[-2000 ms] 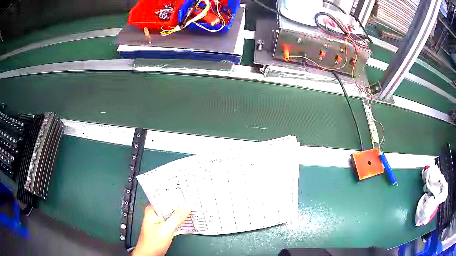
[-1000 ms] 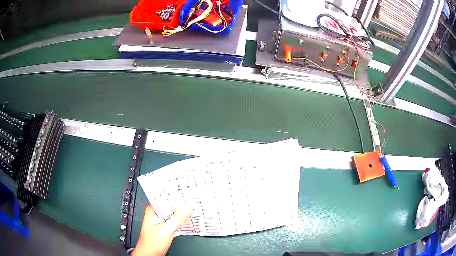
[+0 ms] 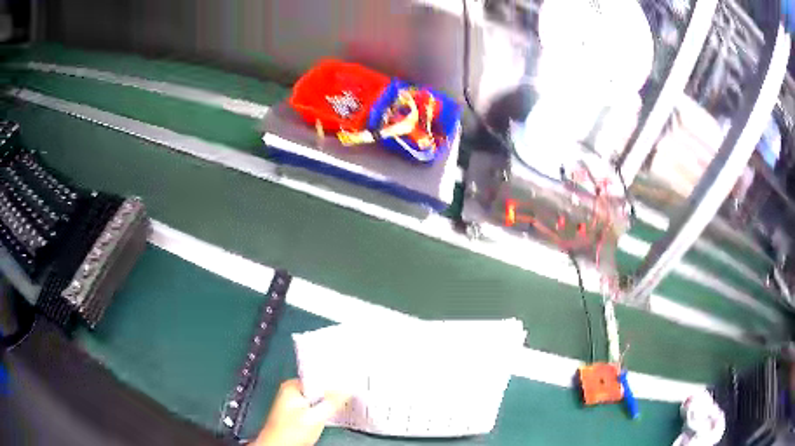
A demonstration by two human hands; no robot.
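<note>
A large white record sheet point(image 3: 427, 370) with a faint printed table lies or hangs over the green bench at the lower middle. My left hand point(image 3: 301, 416) grips its lower left corner, thumb on top; the wrist is cut off by the bottom edge. My right hand is not in the picture. One black LED light bar point(image 3: 257, 353) with pale dots lies on the bench just left of the sheet. The frame is blurred, and the sheet's print is hard to read.
Black ridged stacked bars point(image 3: 105, 261) stand at left. Red bin point(image 3: 336, 96) and blue bin point(image 3: 417, 122) sit behind. A metal test box point(image 3: 540, 209) is under a white fan point(image 3: 593, 78). Orange test pad point(image 3: 600, 384), blue probe point(image 3: 628, 396) and white bundle point(image 3: 702, 420) lie at right.
The view has tilted up and turned, so the bench appears lower and slanted, and more of the fan shows. My left hand still holds the sheet, whose outline looks flatter.
</note>
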